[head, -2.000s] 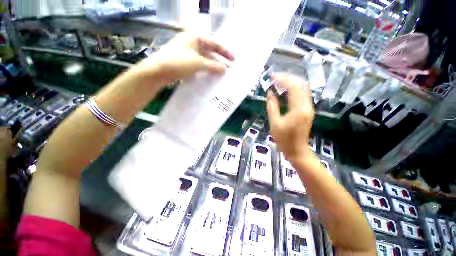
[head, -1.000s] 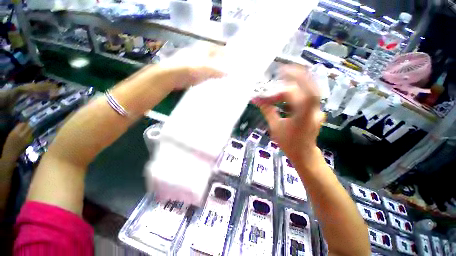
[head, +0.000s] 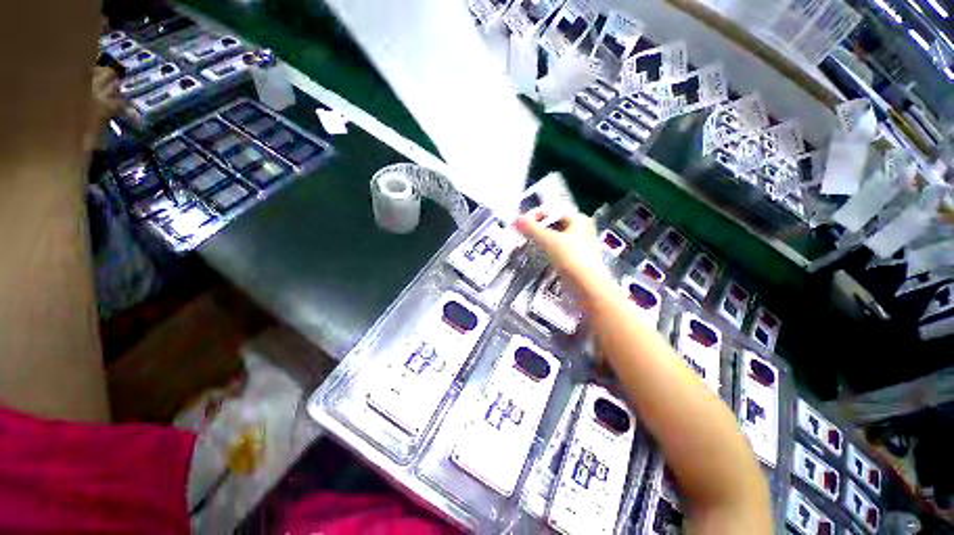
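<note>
My right hand (head: 560, 235) is over the back row of the clear blister tray (head: 350, 402). Its fingertips touch or lie just in front of a white phone unit (head: 552, 194) there; I cannot tell whether they grip anything. A long white label sheet (head: 450, 99) comes in from the top edge, its lower end close to my fingertips. Other white phone units (head: 507, 413) with dark ovals and black print lie in the tray pockets. My left hand is out of the picture; only the left arm shows, large and blurred, at the left edge.
A label roll (head: 398, 199) stands on the dark bench behind the tray. A dark tray (head: 241, 157) and more units lie at the upper left. Stacked filled trays (head: 816, 470) are at the right. Paper slips (head: 847, 167) hang from the shelf edge.
The view has swung down and left. My left hand has gone out of the picture. My right hand has come down from near the sheet's middle to the tray's back row. The label roll shows fully.
</note>
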